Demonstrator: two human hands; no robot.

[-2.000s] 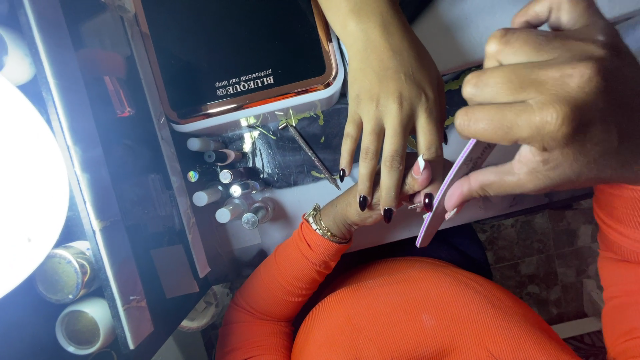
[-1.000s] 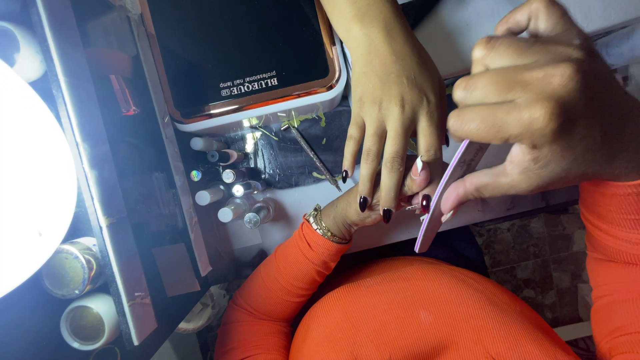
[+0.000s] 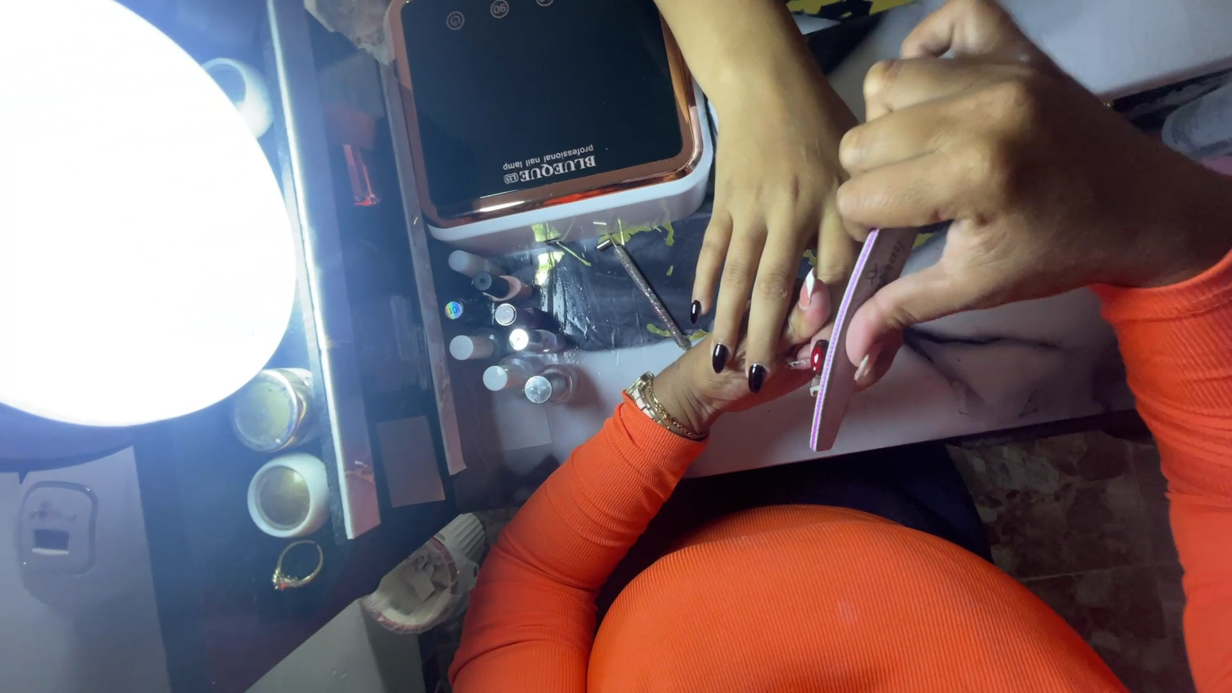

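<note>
My right hand (image 3: pixel 972 173) holds a nail file (image 3: pixel 847 337) between thumb and fingers, its edge against the side of a finger with a dark nail. That finger belongs to another person's hand (image 3: pixel 770 231), which comes in from the top with several dark, glossy nails. My left hand (image 3: pixel 731 380), with a gold-coloured bracelet (image 3: pixel 659 409) at the wrist, lies under this hand and grips one of its fingers; much of my left hand is hidden. A metal nail tool (image 3: pixel 650 289) lies left of the other person's fingers.
A nail lamp (image 3: pixel 549 106) stands behind, at the upper left. Several nail polish bottles (image 3: pixel 510 327) are grouped in front of it. At the far left are a bright round lamp (image 3: pixel 135 212), an open jar (image 3: pixel 288 495) and a ring (image 3: pixel 297 565) on a dark surface.
The view has shifted toward the left, so the ring now shows. The file still rests at the same finger, and both my hands keep their hold.
</note>
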